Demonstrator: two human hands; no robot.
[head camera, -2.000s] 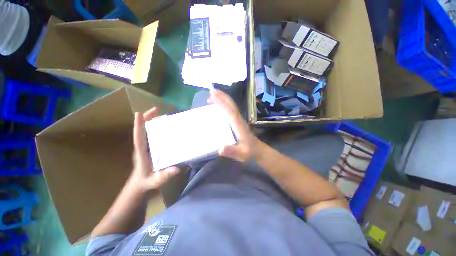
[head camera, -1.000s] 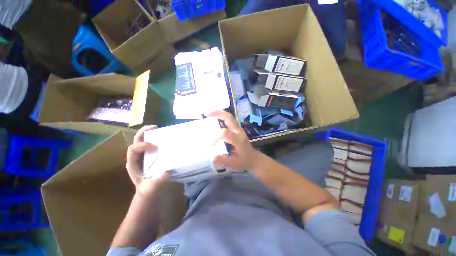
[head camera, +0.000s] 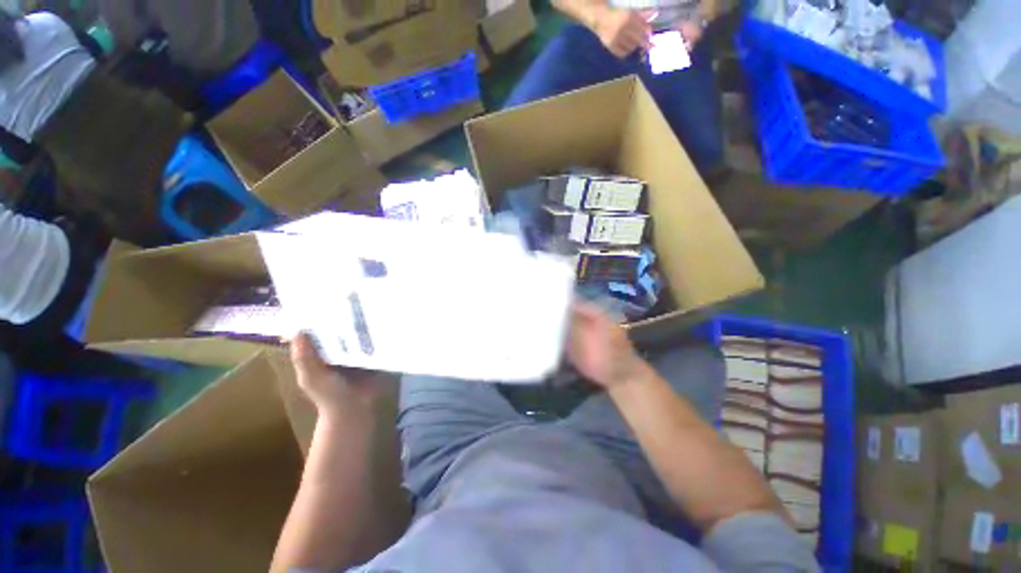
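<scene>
A white product box (head camera: 425, 297) with small dark print, blurred, is held up over my lap between my two hands. My left hand (head camera: 325, 375) grips its lower left edge, with part of the fingers hidden behind it. My right hand (head camera: 599, 345) is at its right end, blurred. The stack of flat box blanks (head camera: 437, 199) shows just above the box, mostly hidden by it. The large carton of boxes (head camera: 700, 252) stands beyond my right knee, with white and dark printed boxes and pale blue pieces inside.
An empty carton (head camera: 202, 470) stands at left beside my lap. A smaller open carton (head camera: 168, 269) with pinkish pieces is beyond it. A blue crate (head camera: 837, 448) of cream packs is by my right leg. Stacked blue crates (head camera: 862, 168) and another person's hands (head camera: 621, 31) are at the back.
The box has turned and been raised, and it now looks larger and shows a printed face. My right hand has moved right to its end. The view has tilted up, showing more background.
</scene>
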